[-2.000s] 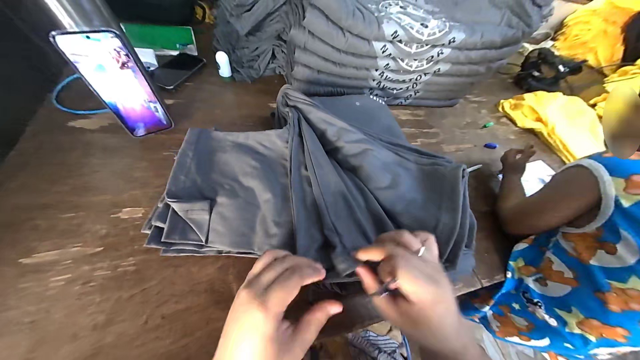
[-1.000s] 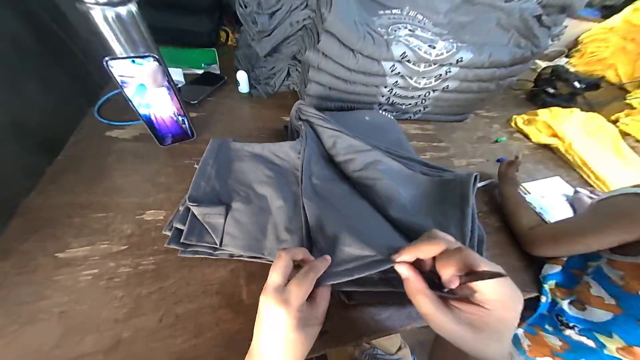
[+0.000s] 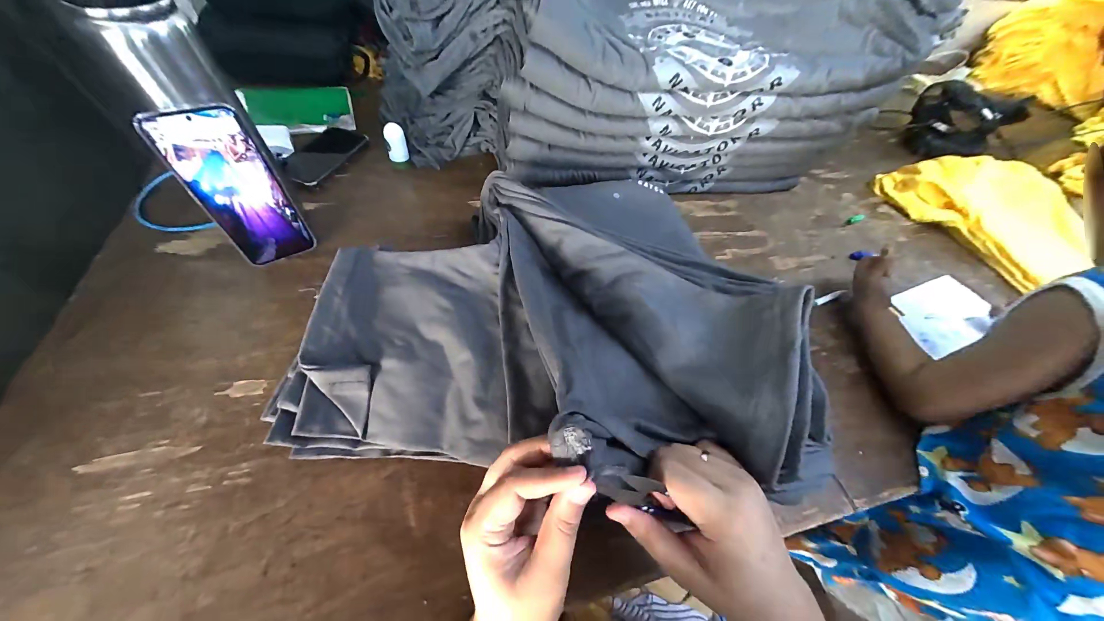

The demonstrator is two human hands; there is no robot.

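Dark grey garments [image 3: 431, 328] lie stacked and partly folded on the wooden table, with the top one bunched toward me. At its near edge, my left hand [image 3: 526, 517] pinches the cloth or a thread on it between thumb and forefinger. A pale patch [image 3: 574, 440] shows on the cloth just above those fingertips. My right hand [image 3: 716, 517], a ring on one finger, is closed around small snips [image 3: 636, 488]; their blades point left at the cloth, close to my left fingertips. The right palm hides the handle.
Printed grey shirts [image 3: 586, 112] are piled at the back. A lit phone [image 3: 226, 185] leans against a steel bottle [image 3: 155, 60] at back left. On the right, a person's arm [image 3: 975, 379] rests on the table beside white paper [image 3: 940, 310] and yellow cloth [image 3: 975, 207].
The near edge, held flat between both hands a second ago, is now bunched up at my left fingertips. My right hand has moved closer to my left hand, its blades now at the cloth.
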